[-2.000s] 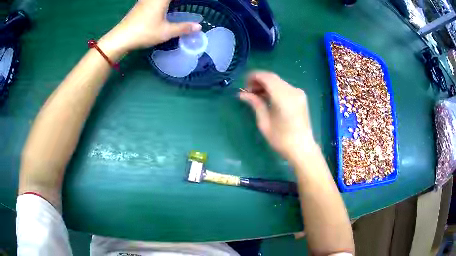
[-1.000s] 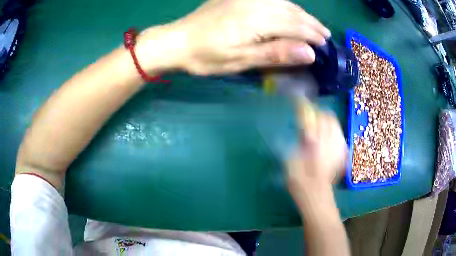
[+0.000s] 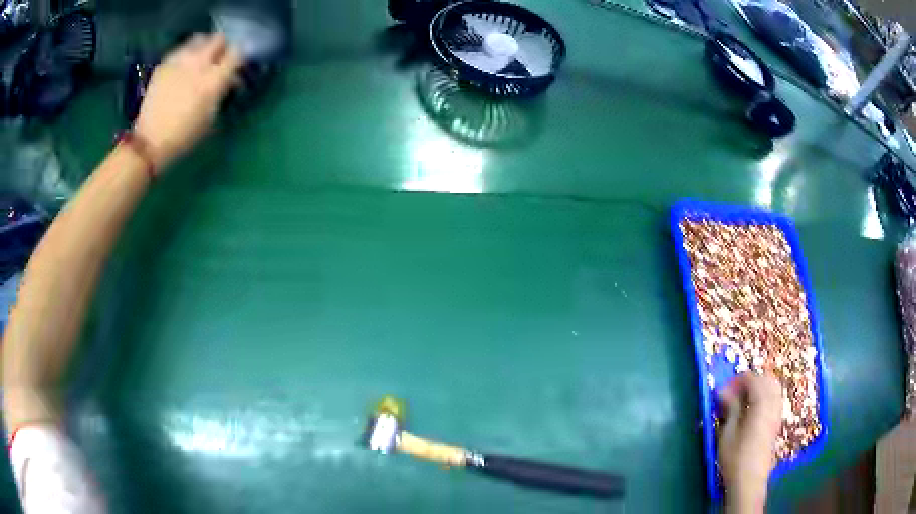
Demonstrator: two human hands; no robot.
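Observation:
My left hand (image 3: 191, 90) is at the upper left, on a blurred dark fan unit (image 3: 263, 35); its fingers are at the fan's edge, and the grip is blurred. My right hand (image 3: 753, 417) is in the lower part of the blue parts tray (image 3: 686, 276), fingertips at the heap of small copper-coloured metal pieces (image 3: 748, 291). Whether it pinches a piece cannot be seen. The mallet (image 3: 432, 449) lies on the green bench (image 3: 402, 301), its yellow-faced head to the left and black grip to the right.
Another fan (image 3: 499, 48) with pale blades stands at the top centre. More dark fans are at the left edge (image 3: 60, 60) and upper right (image 3: 743, 65). A clear bag of parts (image 3: 907, 301) is at the right edge, with brown cardboard (image 3: 896, 467) below.
My right hand has let go of the mallet, which lies on the bench, and moved to the tray. My left hand has moved away to the upper left. The view has shifted, showing more fans.

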